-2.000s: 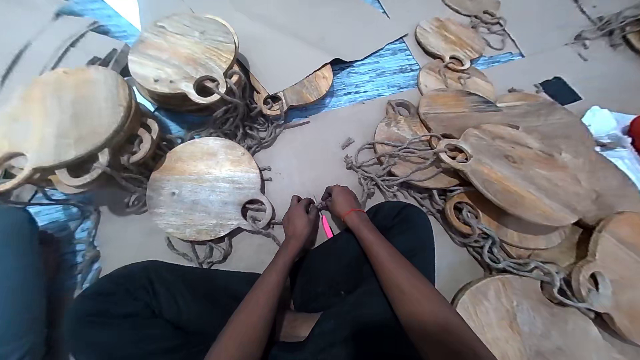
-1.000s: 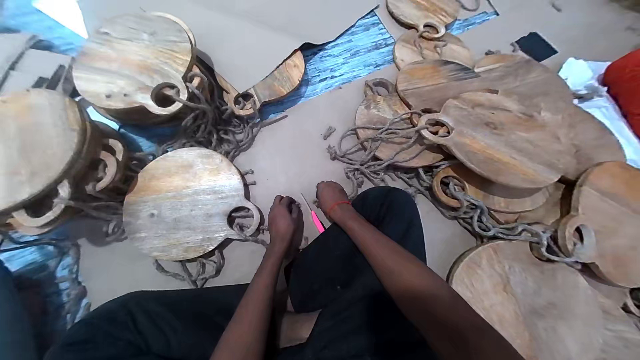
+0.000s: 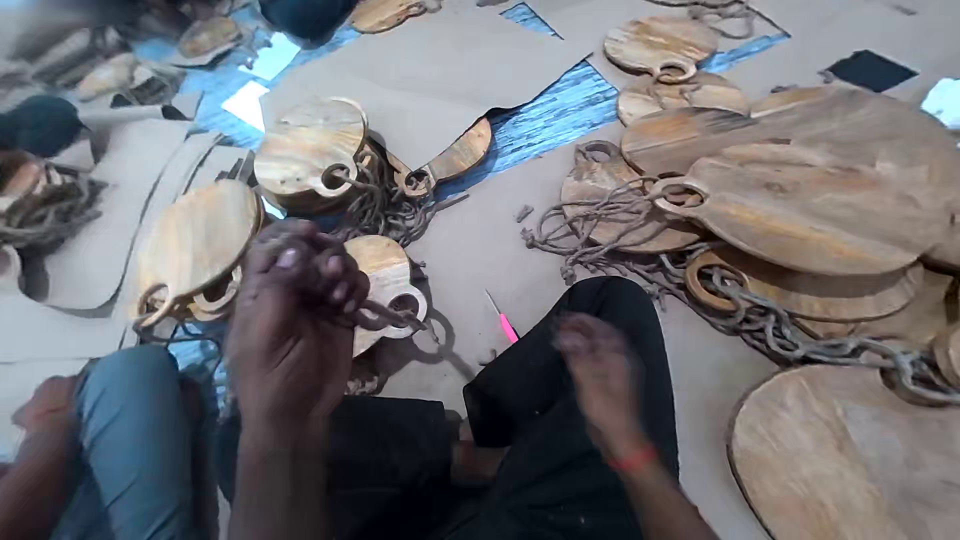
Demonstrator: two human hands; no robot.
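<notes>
My left hand (image 3: 300,292) is raised with its fingers curled round a cord (image 3: 390,315) that runs to the ring handle of a round wooden board (image 3: 379,274). The hand hides much of this board. My right hand (image 3: 600,367), blurred, hovers over my right knee, and I see nothing in it; its fingers are too smeared to read. On the floor between my hands, beside the dark trouser leg, lies a thin pointed tool with a pink handle (image 3: 508,328).
More round boards with ring handles and knotted cords lie at left (image 3: 199,240) and in a stack (image 3: 311,150). At right are larger boards (image 3: 810,210) and a rope chain (image 3: 795,341). A person's knee (image 3: 131,435) is close at left. Brown paper (image 3: 480,247) covers the floor.
My hands were close together above my lap; now they are wide apart. The left has risen to the left with the cord, and the right has moved right. The view has shifted left.
</notes>
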